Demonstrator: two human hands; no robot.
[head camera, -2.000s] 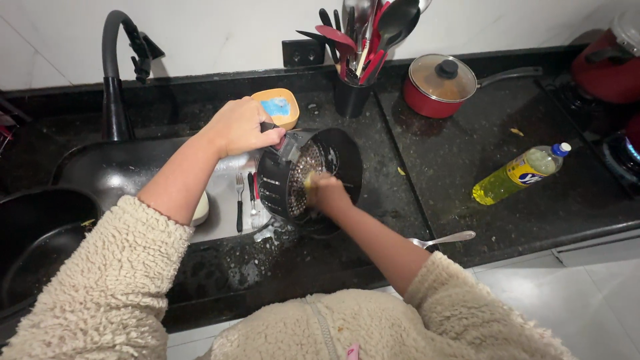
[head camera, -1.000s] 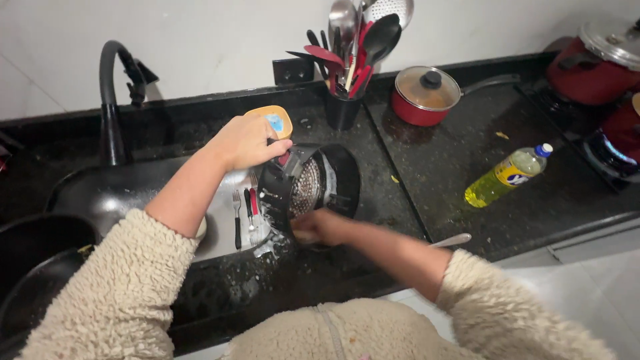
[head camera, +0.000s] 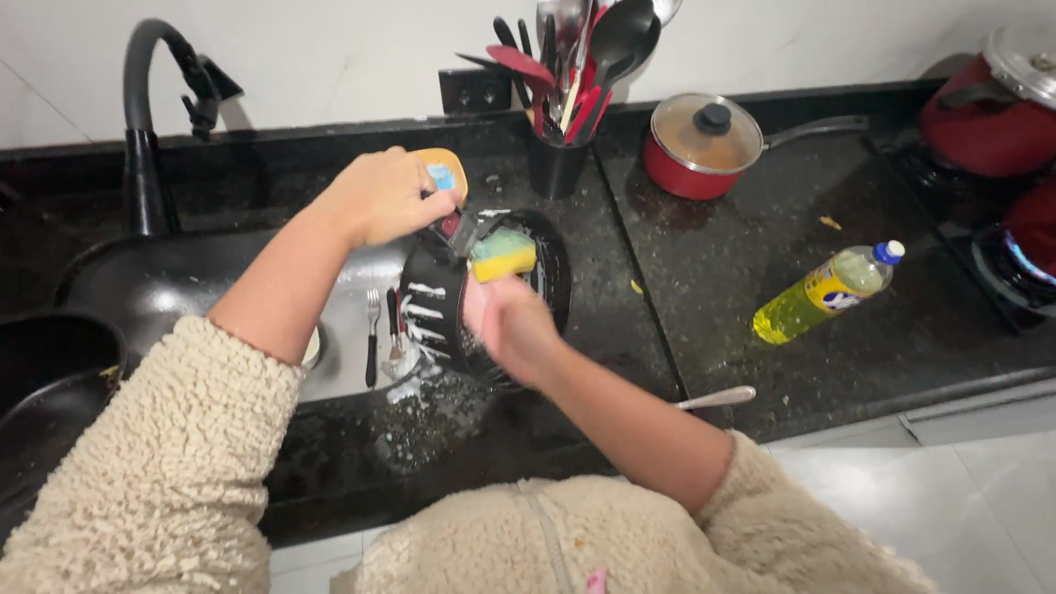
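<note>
My left hand (head camera: 384, 198) grips the handle of a black slotted basket (head camera: 429, 305), which is tilted on its side at the right edge of the sink. White suds streak its slots. My right hand (head camera: 516, 326), slightly blurred, holds a yellow and green sponge (head camera: 505, 254) at the basket's opening. Behind the basket a round black pan or container (head camera: 561, 264) shows in part. A fork (head camera: 372, 334) and other cutlery (head camera: 394, 322) lie in the sink to the left of the basket. An orange tub (head camera: 452, 165) with something blue in it is just behind my left hand.
A black faucet (head camera: 147, 165) rises behind the sink, and black cookware (head camera: 58, 371) is at the left. On the counter stand a utensil holder (head camera: 559, 169), a lidded red saucepan (head camera: 697, 177), a bottle of yellow liquid (head camera: 813, 297) and a spoon (head camera: 718, 398). A burner flame (head camera: 1023, 256) burns at far right.
My right hand has come up out of the basket to its opening, and the sponge now shows plainly. The basket has turned so that its slotted, sudsy side shows more. My left hand keeps its hold.
</note>
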